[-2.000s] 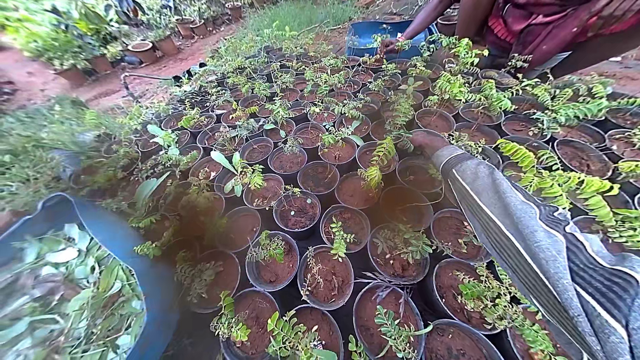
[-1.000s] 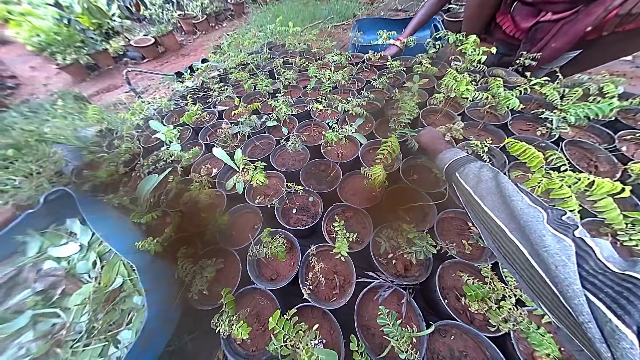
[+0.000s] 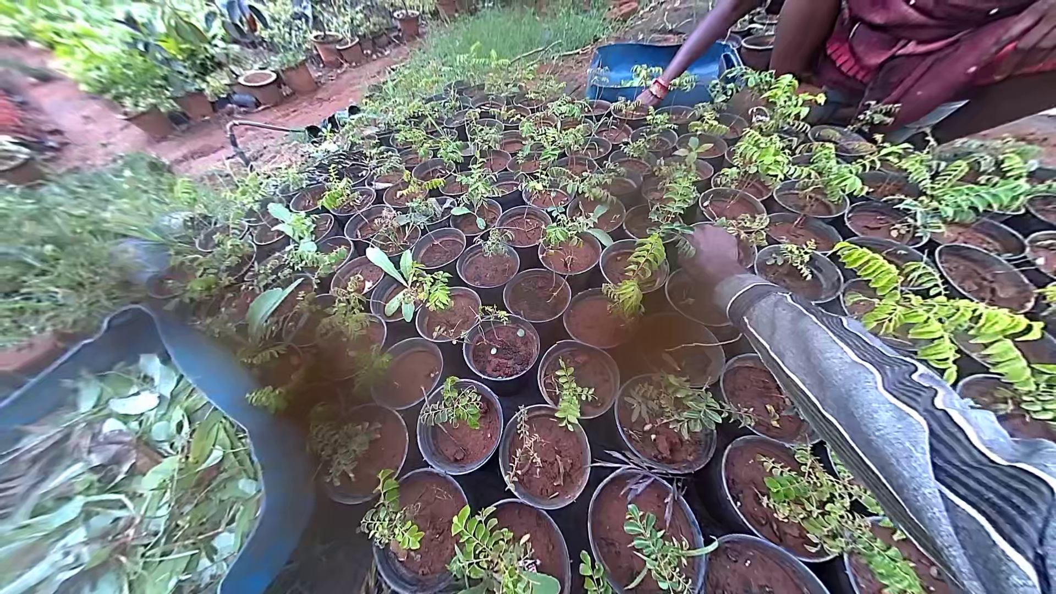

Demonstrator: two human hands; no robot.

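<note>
My right hand point(image 3: 711, 252), below a grey striped sleeve, reaches in among the black plastic pots right of centre. Its fingers are by the stem of a leafy seedling point(image 3: 648, 262) with feathery leaflets; whether they grip it cannot be told. Around it stand rows of round pots of reddish soil, many with small seedlings, such as a pot with a sprig point(image 3: 546, 458) nearer to me. A broad-leaved plant point(image 3: 404, 280) grows from a pot to the left of the hand. My left hand is not in view. Brown blurs hide some of the pots.
A blue container point(image 3: 285, 462) full of green leaves stands at the lower left. At the top right a co-worker's hand point(image 3: 652, 95) reaches over pots beside a blue tub point(image 3: 610, 70). A thin pipe point(image 3: 235, 144) and clay pots point(image 3: 260, 85) are at the upper left.
The co-worker's hand has moved slightly down toward the pots in front of the blue tub. My right hand stays at about the same pots.
</note>
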